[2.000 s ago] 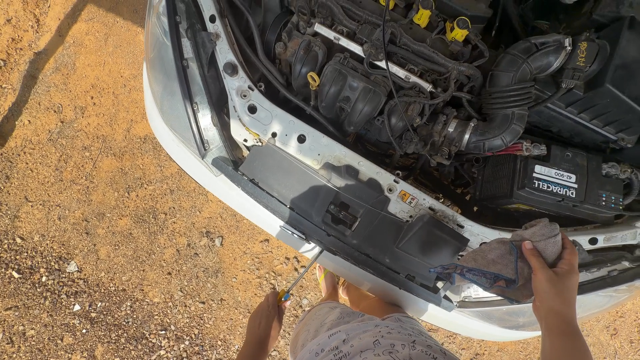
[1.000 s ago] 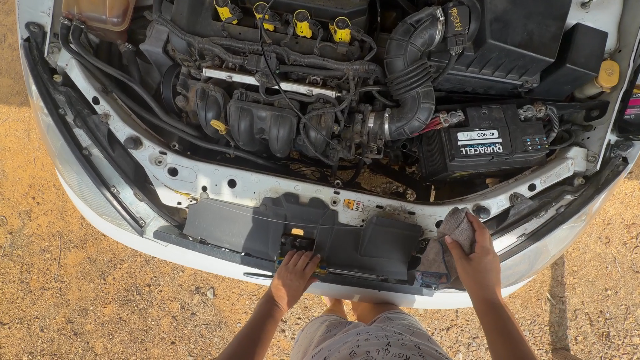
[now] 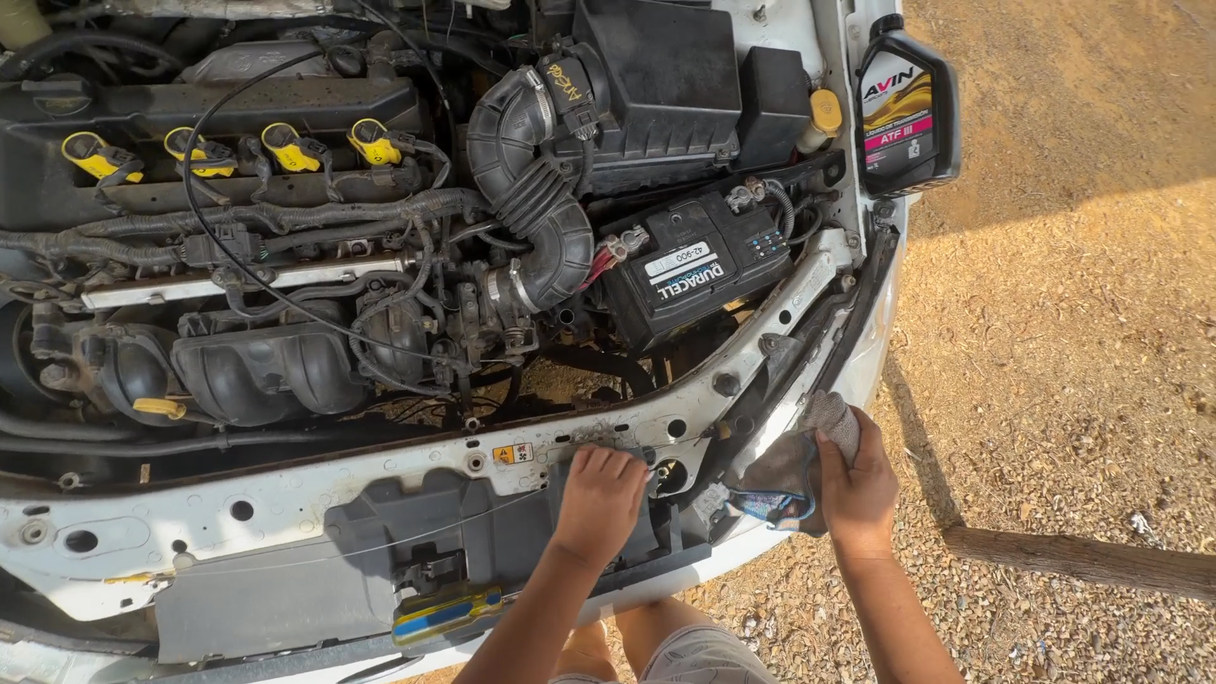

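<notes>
My left hand (image 3: 600, 494) rests at the white front crossmember (image 3: 313, 475), fingers curled down by the dark plastic cover (image 3: 275, 589); whether it grips anything is hidden. A thin pale line (image 3: 380, 544), perhaps wire or thread, runs over the cover towards it. Right of these fingertips is a round hole in the crossmember. My right hand (image 3: 858, 484) holds a bunched grey cloth (image 3: 774, 475) with a blue patterned edge, above the front right corner. A screwdriver with a blue and yellow handle (image 3: 442, 613) lies below the hood latch (image 3: 429, 568).
Behind the crossmember are the engine with yellow-topped ignition coils (image 3: 294, 147), a ribbed air intake hose (image 3: 532, 195) and a Duracell battery (image 3: 693, 261). An Avin fluid bottle (image 3: 907, 114) stands on the right fender edge. A wooden pole (image 3: 1083, 560) lies on gravel.
My left hand held the screwdriver two seconds ago, then was at the hood latch; now it is farther right and the screwdriver lies apart from it. The cloth stays in my right hand. The view has shifted.
</notes>
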